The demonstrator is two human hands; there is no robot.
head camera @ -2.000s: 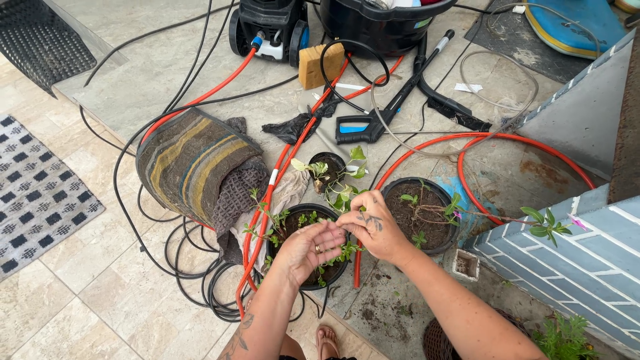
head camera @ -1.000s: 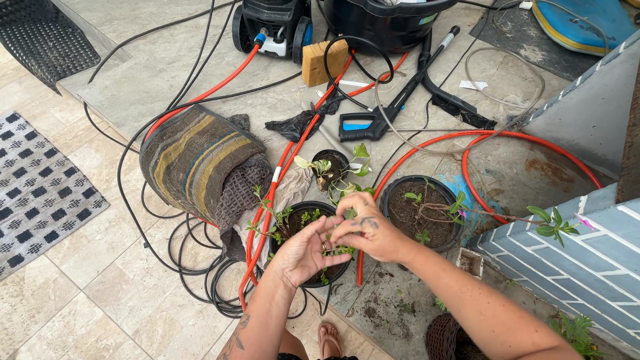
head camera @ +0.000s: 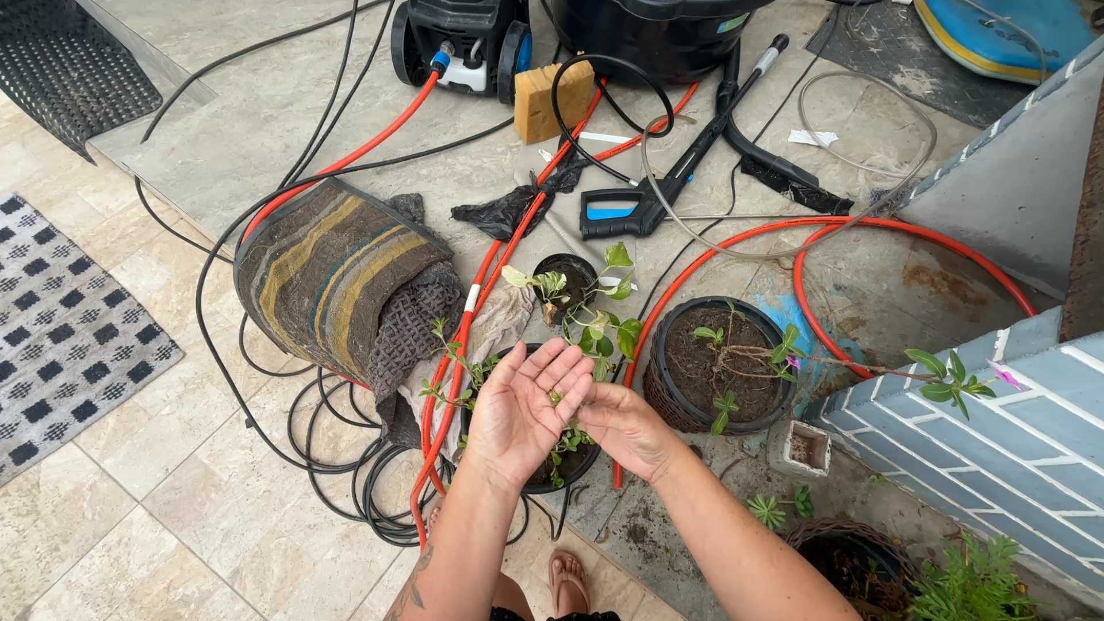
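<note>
My left hand (head camera: 523,414) is palm up with its fingers spread a little, over a black plant pot (head camera: 565,483) of leafy green plants. A tiny green piece (head camera: 555,398) lies on it near the base of the fingers. My right hand (head camera: 627,429) is beside it, fingers curled, the fingertips meeting the left hand's edge; whether they pinch something is hidden. Just beyond is a small black pot (head camera: 565,280) with a variegated trailing plant (head camera: 601,328). To the right stands a round pot of soil (head camera: 759,401) with a long-stemmed plant (head camera: 750,352) bearing pink flowers.
Orange hoses (head camera: 470,332) and black cables (head camera: 207,319) loop over the tiles. A pressure washer (head camera: 466,52), its spray gun (head camera: 630,211), a wooden block (head camera: 548,103) and a black tub (head camera: 647,34) lie beyond. A rolled striped mat (head camera: 336,267) is left; a blue brick-patterned wall (head camera: 975,431) right.
My left hand has opened flat, palm up; one second ago its fingers were curled near the right hand's. My right hand has moved from above the left palm to its right edge.
</note>
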